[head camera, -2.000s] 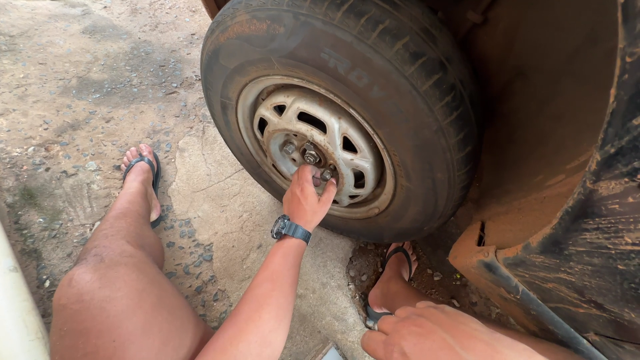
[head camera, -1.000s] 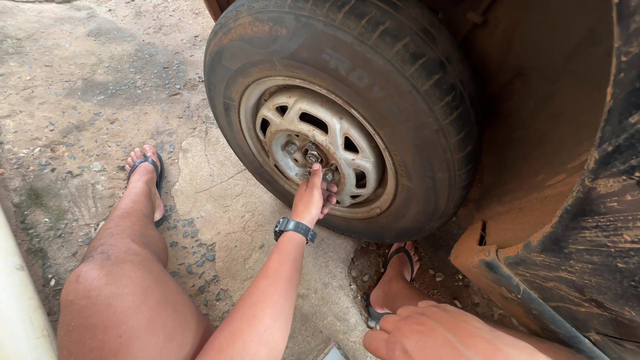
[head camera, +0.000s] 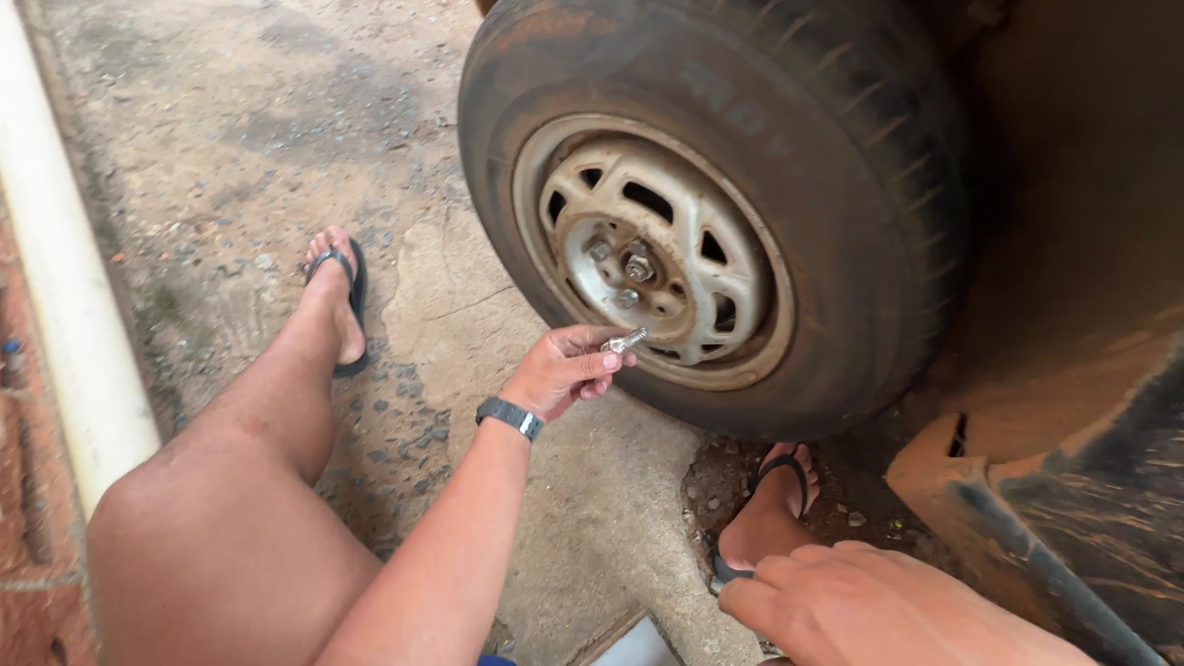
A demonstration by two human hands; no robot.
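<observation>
My left hand [head camera: 572,370], with a dark watch on its wrist, holds a metal wheel bolt [head camera: 625,341] between thumb and fingers, threaded end pointing up and right. It is just in front of the lower edge of a steel wheel rim [head camera: 647,157]. Around the rim is a worn, dusty tire [head camera: 832,240]. Bolt heads [head camera: 627,298] sit in the hub, near a central nut [head camera: 638,268]; bare bolt holes show to the right. My right hand [head camera: 860,601] rests at the lower right with bent fingers, and its palm side is hidden.
Sandaled feet [head camera: 335,277] stand on rough concrete either side of the wheel's lower part. A dirty fender edge [head camera: 999,518] lies at the right. A white pipe [head camera: 69,250] runs along bricks at the left. A flat grey object [head camera: 638,646] shows at the bottom edge.
My left hand was at the hub before; it has drawn down and away from it, and the bolt now shows in its fingers. My right hand has barely moved.
</observation>
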